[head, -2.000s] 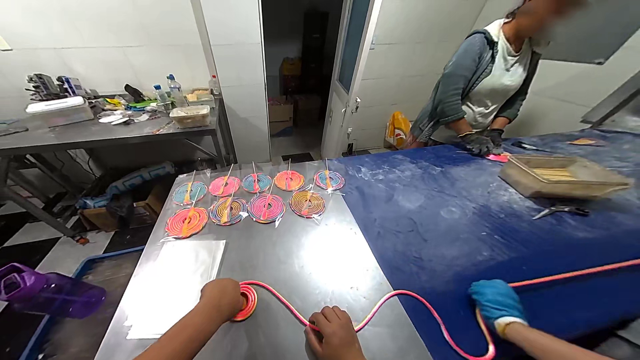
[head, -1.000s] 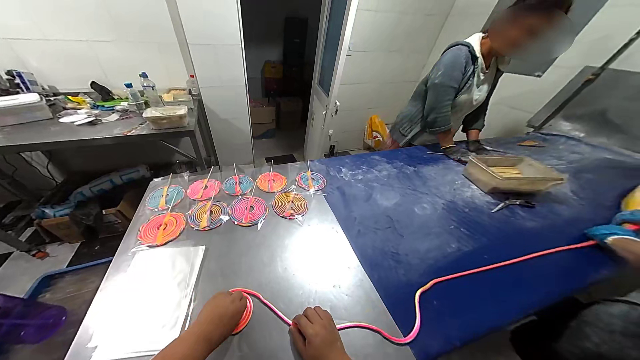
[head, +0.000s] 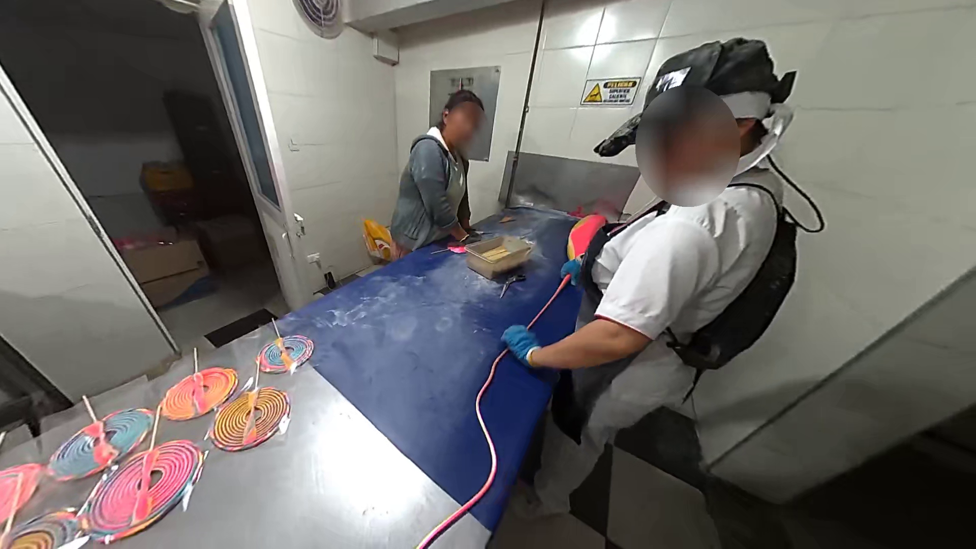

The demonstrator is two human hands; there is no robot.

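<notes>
Neither my left hand nor my right hand shows in the head view. A long pink and orange candy rope (head: 488, 427) snakes from the bottom edge up across the blue table cover (head: 412, 343). A co-worker's blue-gloved hand (head: 521, 345) rests on the rope, and their other gloved hand (head: 571, 271) is at its upper part, by a thick pink and yellow candy mass (head: 585, 235). Several spiral lollipops with sticks, such as a pink one (head: 145, 488) and an orange one (head: 200, 393), lie on the metal tabletop (head: 335, 473) at the left.
A plastic tray (head: 499, 257) holding pale sticks stands on the blue cover, with scissors (head: 512, 285) beside it. One co-worker (head: 435, 179) stands at the far side, another (head: 663, 267) at the right edge. A door (head: 248, 137) is behind the table.
The view has swung far to the right and up, and both my hands, seen earlier at the rope and its coil, have left it. The nearer co-worker now shows almost whole.
</notes>
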